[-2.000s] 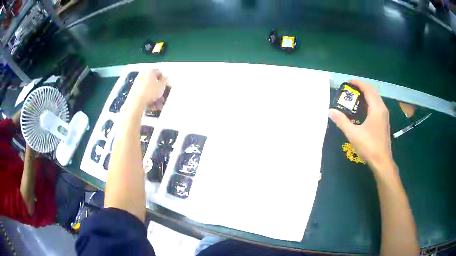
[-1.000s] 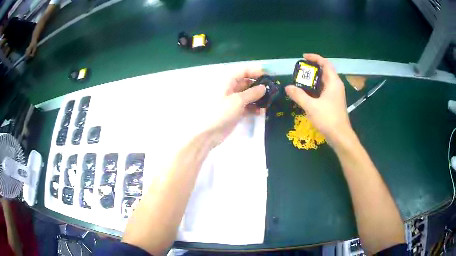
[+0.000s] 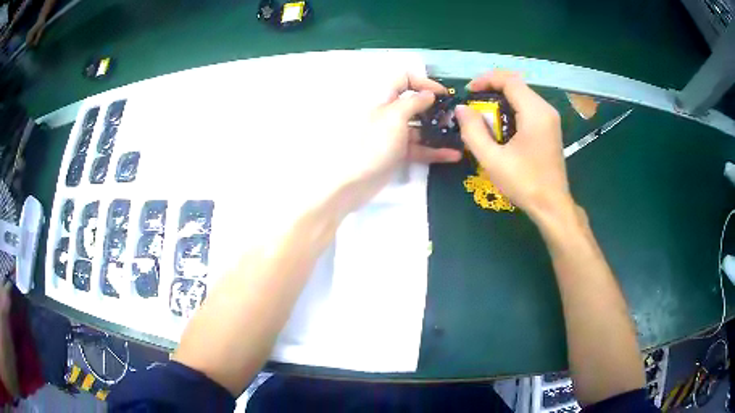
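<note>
My right hand (image 3: 516, 141) holds a black electronic unit (image 3: 505, 121) with a yellow and white face, partly covered by my fingers. My left hand (image 3: 387, 141) holds a black housing piece (image 3: 442, 121) directly beside the unit, at the tray's right edge. Whether the two pieces touch is hard to tell. A loose pile of tiny yellow parts (image 3: 489, 194) lies on the green bench just below my right hand. The large white tray (image 3: 379, 323) has rows of glossy black housing pieces (image 3: 117, 242) in its left pockets.
A slim silver tool (image 3: 598, 133) and an orange-brown scrap (image 3: 583, 104) lie right of my hands. A pale rail (image 3: 564, 74) runs behind. Two units (image 3: 292, 12) sit on the green belt (image 3: 185, 40). Part of a white fan (image 3: 29, 242) and a person's red clothing (image 3: 24, 355) show at left.
My left hand has come from the tray's left side with a black piece and now holds it against or close to the unit. The units on the belt have shifted left in view.
</note>
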